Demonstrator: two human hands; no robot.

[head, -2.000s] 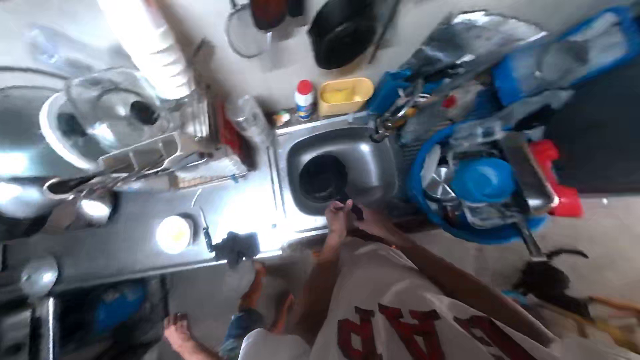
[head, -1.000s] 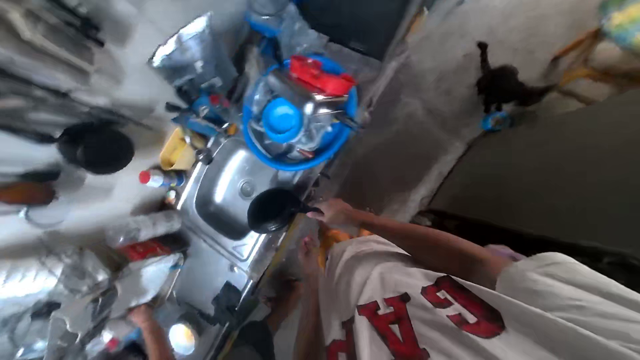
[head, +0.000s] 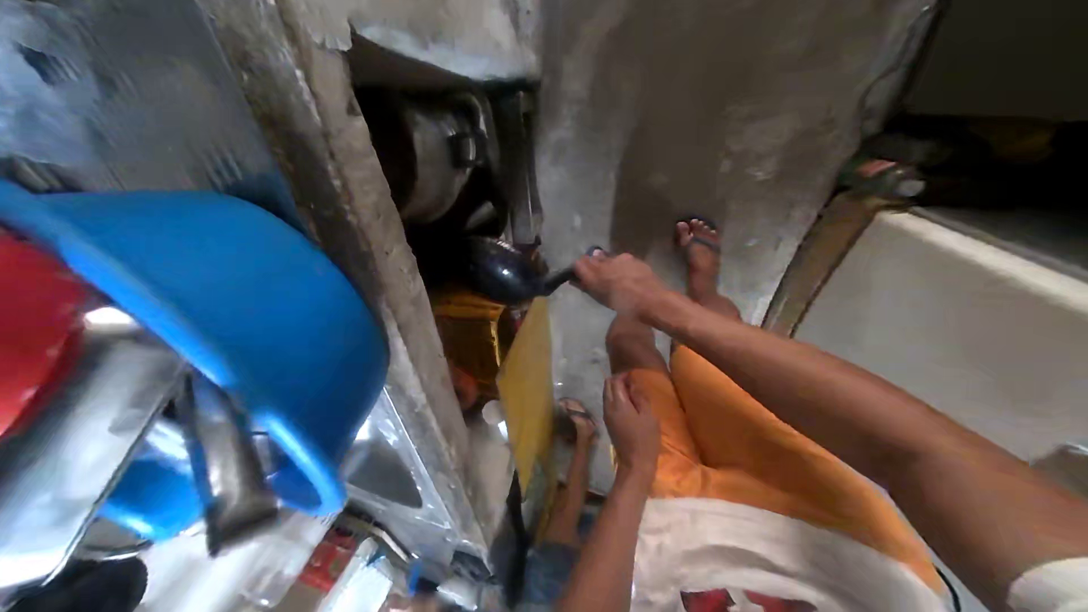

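Observation:
My right hand point(head: 616, 279) is closed around the handle of a small dark pan point(head: 503, 270). The pan's rounded bowl sits at the mouth of the dark opening under the counter, above a yellow panel point(head: 527, 382). Behind it in the opening stands a metal pot point(head: 438, 157) with a side handle. My left hand point(head: 631, 418) hangs near the orange shorts, its fingers loosely bent, with nothing visible in it. The inside of the pan and the depth of the opening are hard to make out.
A large blue basin point(head: 255, 280) holding dishes and metalware stands on the counter at left, beyond the rough concrete edge point(head: 365, 229). The steel sink point(head: 387, 467) is below it. Another person's foot point(head: 578, 412) and leg are at bottom centre. A pale low wall point(head: 952, 314) runs at right.
The pan was in the sink, then held above the counter by its edge; now it is down at the opening under the counter, in my right hand. The view has swung strongly.

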